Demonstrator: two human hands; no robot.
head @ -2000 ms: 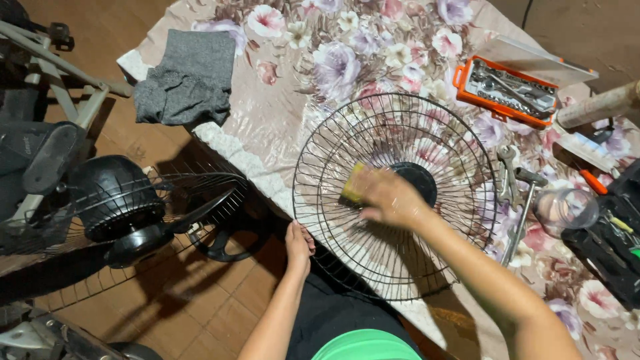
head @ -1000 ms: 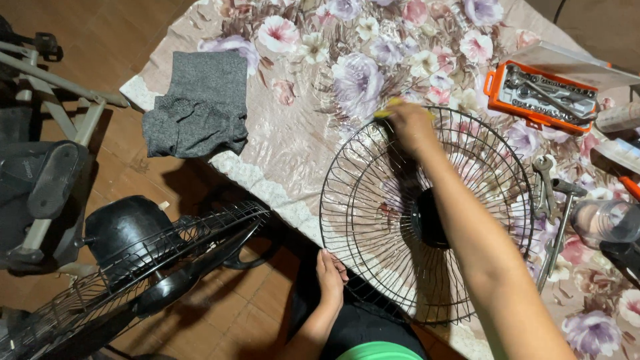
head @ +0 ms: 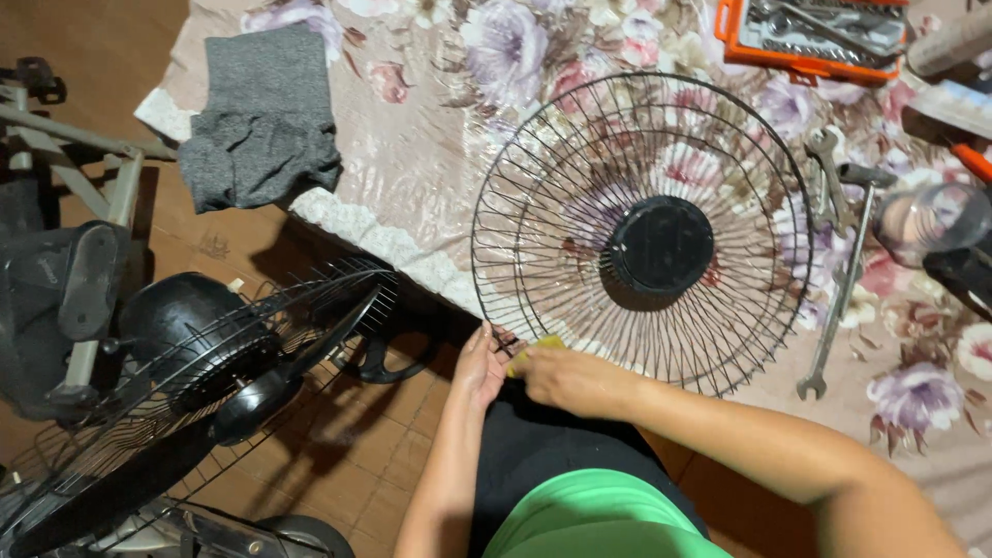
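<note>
A round black wire fan grille (head: 535, 209) with a black hub cap (head: 663, 244) lies on the flowered tablecloth (head: 403, 155). My left hand (head: 482, 364) grips the grille's rim at its lower left, by the table edge. Beside it, my right hand (head: 570, 377) holds a yellow sponge or cloth (head: 549, 342) at the same part of the rim; the fingers hide much of it. Left of the table stands a black fan (head: 186, 333) with its blades (head: 256, 407) bare and a rear grille behind them.
A grey folded cloth (head: 267, 116) lies at the table's left corner. To the right are wrenches (head: 829, 182), a long-handled tool (head: 845, 287), a clear round container (head: 930, 225) and an orange socket set case (head: 806, 66). A metal frame (head: 116, 186) stands at far left.
My right hand has moved with the yellow piece from the grille's top, where it was a second ago, down to the lower left rim beside my left hand. My left hand stays at the rim.
</note>
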